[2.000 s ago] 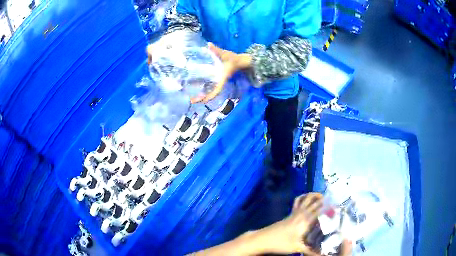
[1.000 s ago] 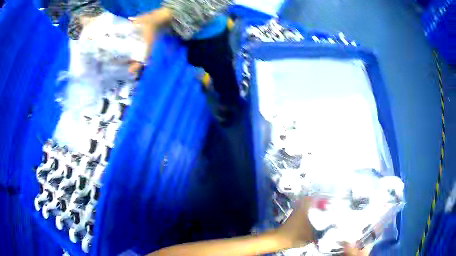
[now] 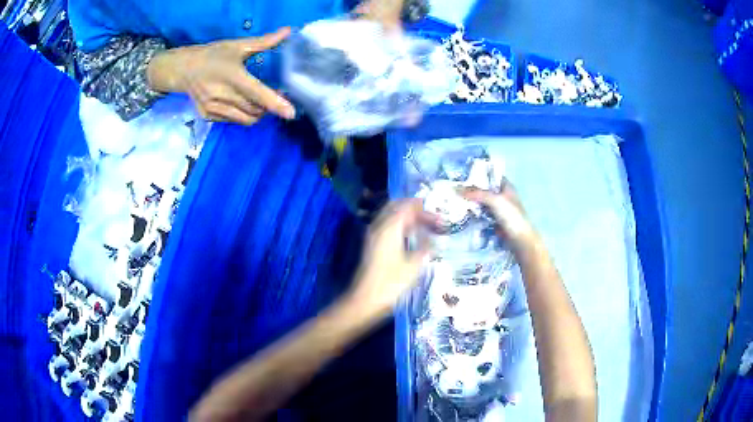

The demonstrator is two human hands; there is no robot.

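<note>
My left hand and my right hand are over the large pale-lined crate, one on each side of a bagged part near its far left corner. Fingers of both hands are on the part and its clear film. My left hand is blurred. More bagged white parts lie in a row below it, along the crate's left side.
A coworker's hands are at the top, with another bagged part held above the crate edges. A high blue crate at left holds rows of bare parts. Small crates of bare parts stand behind the lined crate.
My hands have moved from the near right of the lined crate to its far left, with a bagged part. The coworker's bagged part has moved right, away from the high crate.
</note>
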